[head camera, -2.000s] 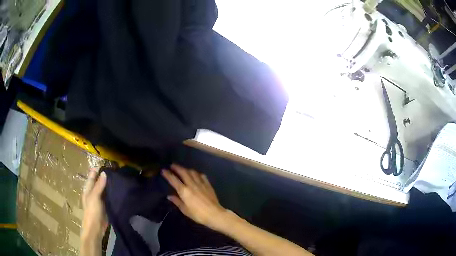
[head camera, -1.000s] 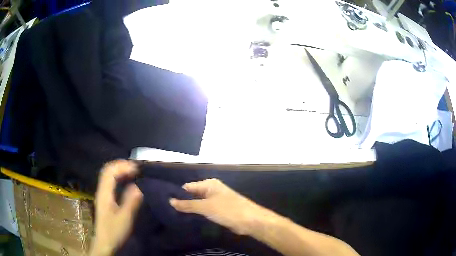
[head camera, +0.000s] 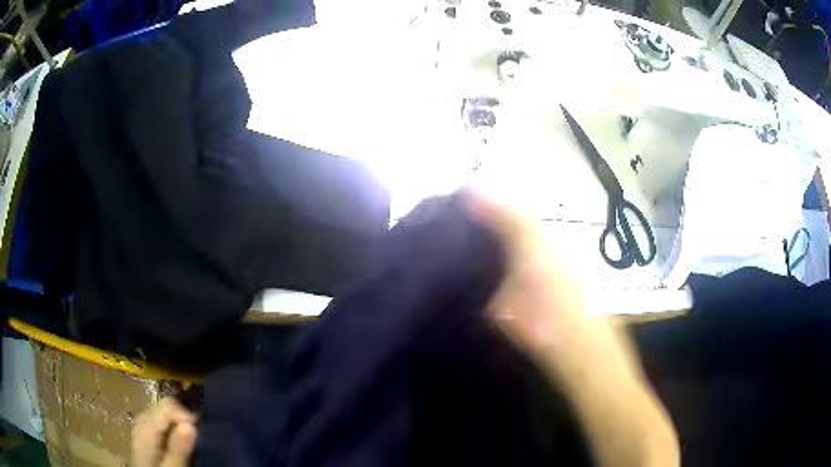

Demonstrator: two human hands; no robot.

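Note:
A dark navy garment piece (head camera: 364, 328) stretches from the lower left up over the table's front edge. My right hand (head camera: 533, 274), blurred, is closed on its upper end, just below the presser foot and needle area (head camera: 480, 114). My left hand (head camera: 164, 436) is at the bottom left, beside the lower part of the piece and cut off by the frame; whether it grips the cloth is unclear. A larger dark cloth (head camera: 182, 182) covers the left of the white table. The machine head (head camera: 583, 55) is overexposed by the lamp.
Black fabric shears (head camera: 618, 205) lie right of my right hand. A white cloth piece (head camera: 733, 201) hangs at the right. More dark cloth (head camera: 756, 319) lies at the lower right. A yellow rail (head camera: 91, 351) runs above a brown taped carton (head camera: 100, 401) at the lower left.
My right hand has carried the navy piece up from below the table edge onto the bed near the needle area. My left hand has moved down and left. The view has swung rightward since the earliest frame.

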